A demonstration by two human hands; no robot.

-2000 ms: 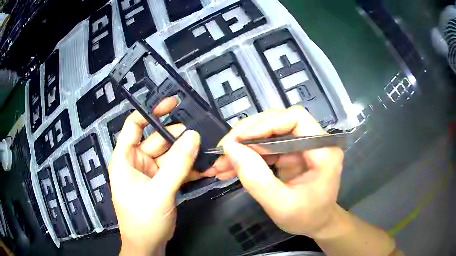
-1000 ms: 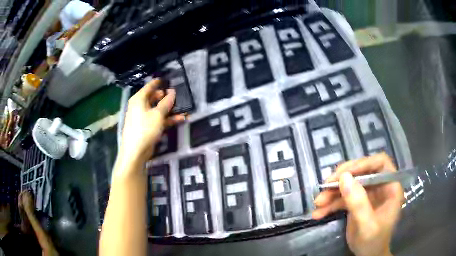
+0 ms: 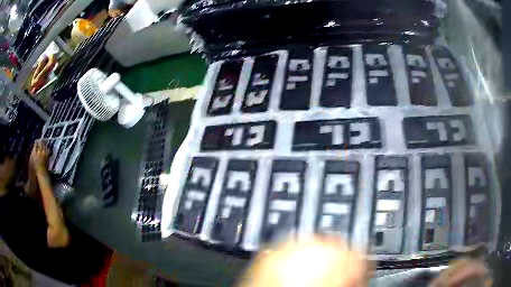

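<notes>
A whitish blister tray (image 3: 285,133) fills the middle and right of the view. Its upper and lower rows hold upright black phone frames (image 3: 339,84), and its middle row holds sideways ones (image 3: 336,135). My left hand (image 3: 305,264) is a bright blur at the bottom edge, over the tray's front edge and cut off. My right hand (image 3: 460,274) is small, blurred and cut off at the bottom right. What either hand holds is hidden; no tweezers show.
Shiny black stacked trays (image 3: 314,25) lie behind the tray. To the left are a white desk fan (image 3: 100,95), a dark gridded strip (image 3: 151,179), a dark part (image 3: 109,180) on the green mat and a pale bin (image 3: 145,44). Another worker's arm (image 3: 50,196) is at far left.
The view has swung left. My left hand has left the tray's upper-left area, where it held a frame, and is at the bottom edge. My right hand is lower, and its tweezers no longer show.
</notes>
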